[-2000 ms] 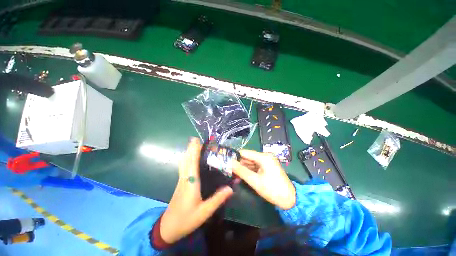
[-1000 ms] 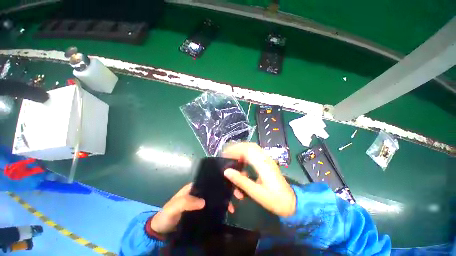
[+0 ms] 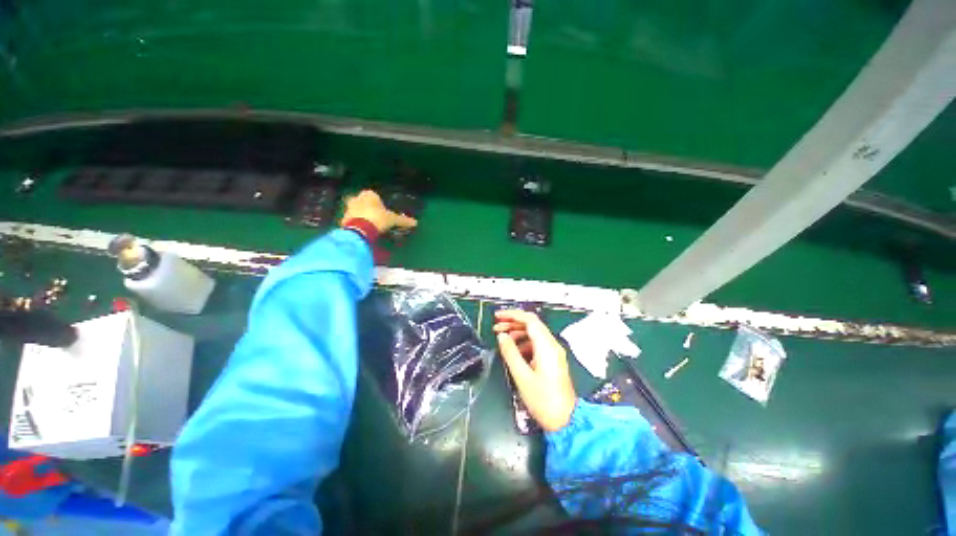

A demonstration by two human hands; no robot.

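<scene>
My left hand (image 3: pixel 375 213) reaches over the green belt, between two dark phone units (image 3: pixel 313 206); one unit (image 3: pixel 407 193) lies right at its fingers, and whether they grip it is unclear. My right hand (image 3: pixel 537 369) is over a phone unit (image 3: pixel 523 417) on the bench and covers most of it; its grip cannot be told. Another open phone unit (image 3: pixel 618 392) lies right of that hand, partly behind my sleeve. The clear bag of dark parts (image 3: pixel 435 361) lies left of my right hand.
Another phone unit (image 3: pixel 530 222) and a black tray (image 3: pixel 168 188) are on the belt. A white bottle (image 3: pixel 163 277) and white box (image 3: pixel 100 382) stand left. A white wipe (image 3: pixel 601 342) and small bag (image 3: pixel 753 363) lie right. A pale post (image 3: pixel 786 168) slants over the belt.
The dark phone unit is no longer between my hands. My left hand has moved forward to the belt; my right has moved to the bench unit. The view has shifted toward the belt.
</scene>
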